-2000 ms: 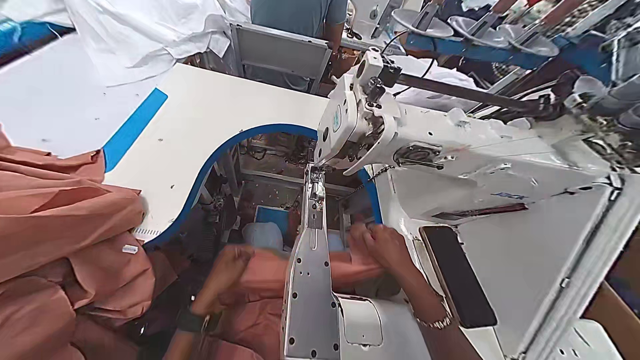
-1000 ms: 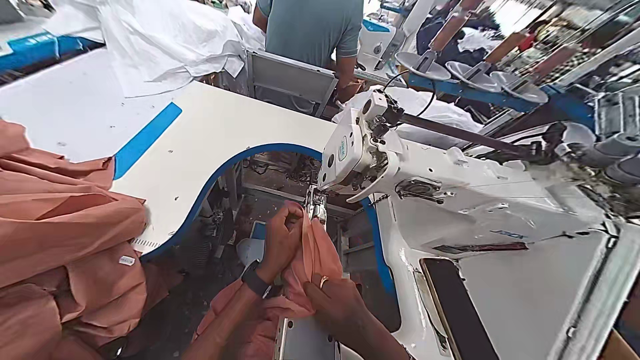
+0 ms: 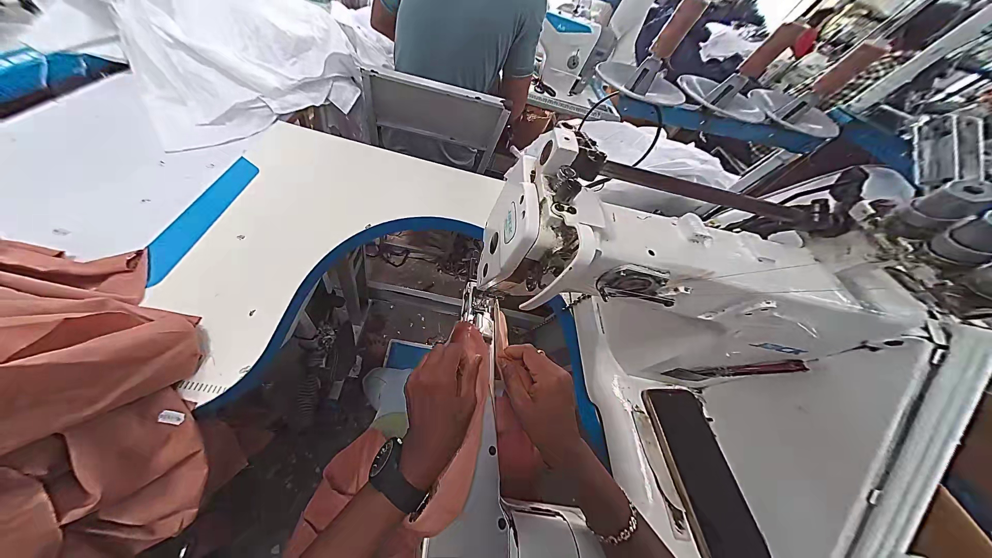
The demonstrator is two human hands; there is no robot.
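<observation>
My left hand (image 3: pixel 443 403), with a dark watch on the wrist, grips the salmon-coloured fabric (image 3: pixel 457 496) on the left side of the sewing machine's narrow arm (image 3: pixel 482 465). On the other side my right hand (image 3: pixel 542 399), with a bracelet at the wrist, pinches the fabric between thumb and fingers. Both hands are just below the presser foot (image 3: pixel 479 310) of the white industrial sewing machine (image 3: pixel 651 263). The fabric drapes around the arm; its edge at the needle is partly hidden by my fingers.
A pile of salmon fabric (image 3: pixel 93 403) lies at left on the white table (image 3: pixel 325 178) with a blue curved edge. White cloth (image 3: pixel 232 62) covers its far end. A phone (image 3: pixel 705 473) rests right of my hands. Beyond, a person (image 3: pixel 469 46) sits by a chair (image 3: pixel 434 112); thread cones (image 3: pixel 775 50) stand behind.
Two seconds ago my hands were apart over fabric across the machine arm; they then moved up to the presser foot. Since one second ago they have come to opposite sides of the arm.
</observation>
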